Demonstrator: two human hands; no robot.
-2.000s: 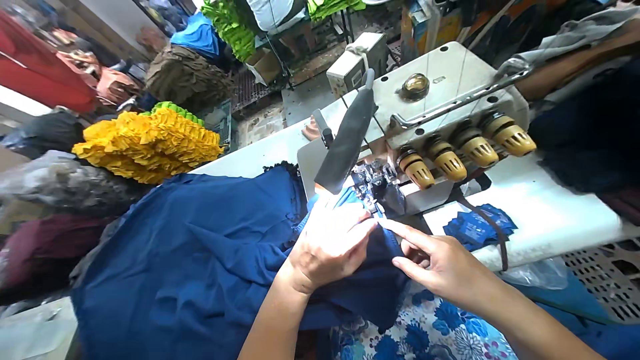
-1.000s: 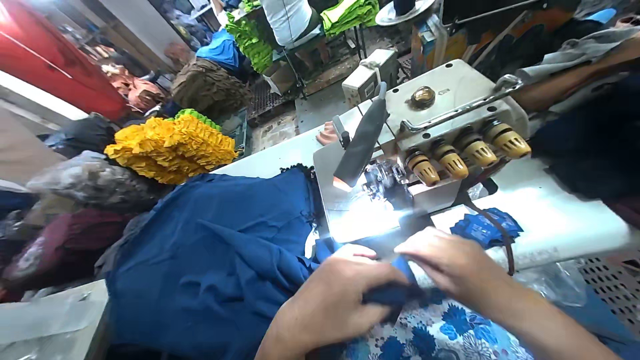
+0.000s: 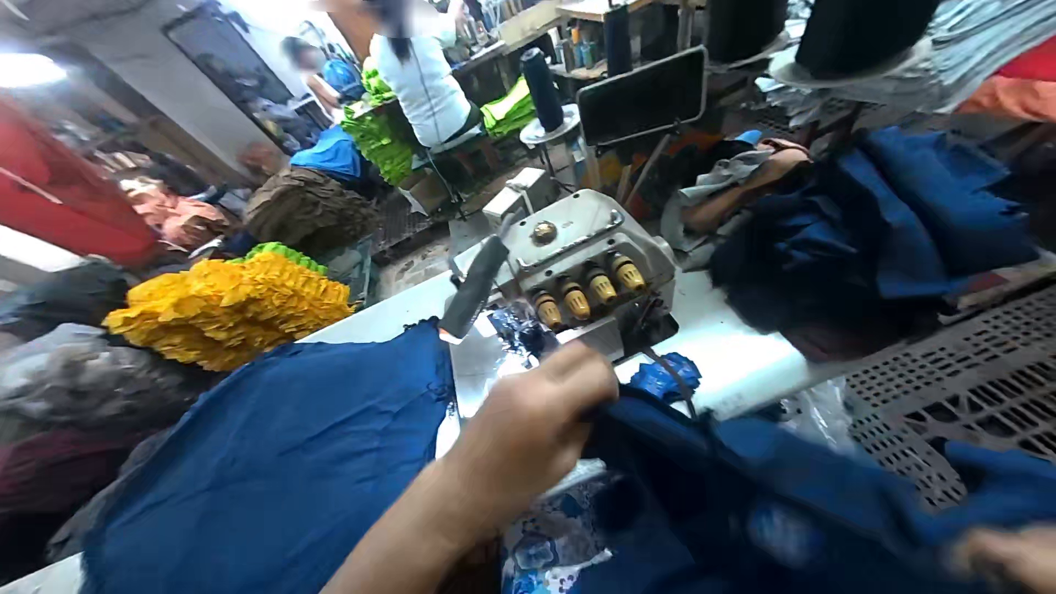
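Observation:
My left hand grips one end of a dark blue fabric piece in front of an overlock sewing machine. The fabric stretches to the lower right, where my right hand, blurred and cut off by the frame edge, is at its other end; its fingers are not clear. Another blue cloth lies spread at the left, its corner beside the machine's plate. A lit lamp with a dark arm leans over the needle area. Floral cloth shows below my left hand.
A yellow fabric stack stands beyond the table's left edge. Small blue scraps lie right of the machine. A dark blue cloth pile and a perforated plastic crate are at the right. A person sits farther back.
My hands, close together at the machine in the earlier frames, are now far apart, the right one at the lower right with dark blue fabric drawn out between them. The view has swung up and right.

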